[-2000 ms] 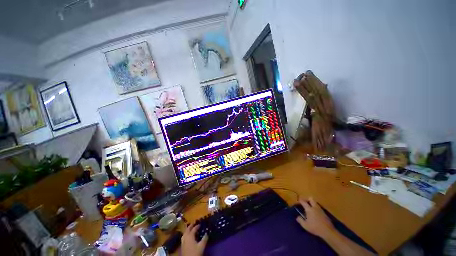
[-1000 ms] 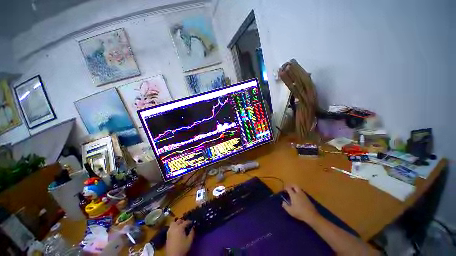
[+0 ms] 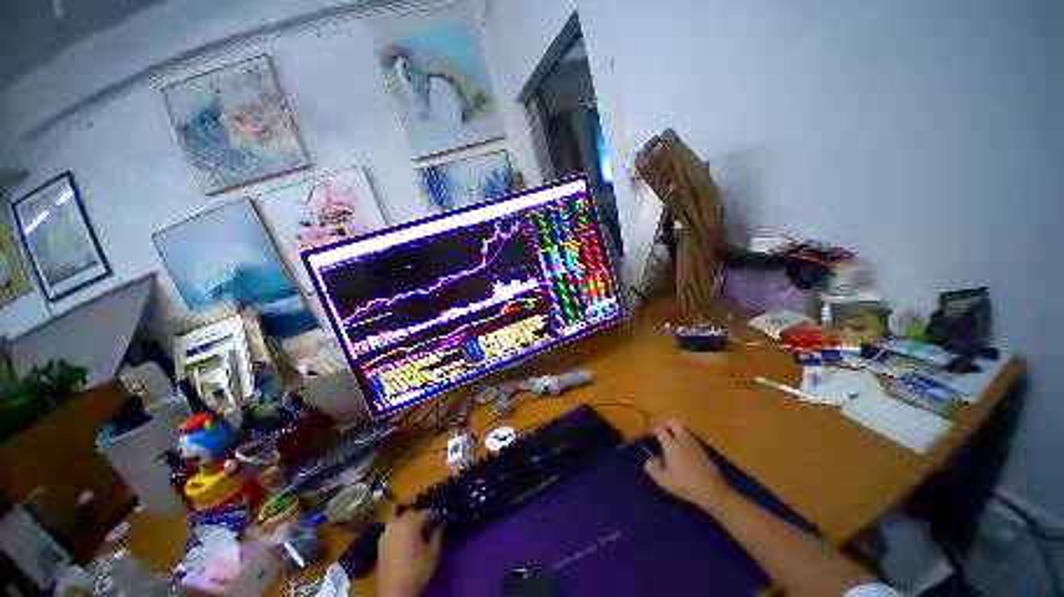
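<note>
The monitor [image 3: 467, 303] shows line charts and coloured number columns. The long black keyboard [image 3: 525, 472] lies in front of it on the purple and dark desk mat [image 3: 583, 548]. My left hand [image 3: 408, 550] rests at the keyboard's left end, fingers on or just over the keys. My right hand [image 3: 686, 463] lies over the dark mouse [image 3: 653, 456] at the mat's upper right, and covers most of it. A small dark object [image 3: 532, 581] shows on the mat at the bottom edge of the picture.
A small black object [image 3: 364, 548], a crumpled tissue [image 3: 333, 583] and a toy figure [image 3: 210, 461] are on the left. Small white devices [image 3: 499, 440] lie behind the keyboard. Driftwood [image 3: 688, 222] stands right of the monitor; papers [image 3: 893, 420] lie far right.
The whole view has shifted, so the desk and monitor appear further left and slightly higher. My left hand stays at the keyboard and my right hand at the mouse.
</note>
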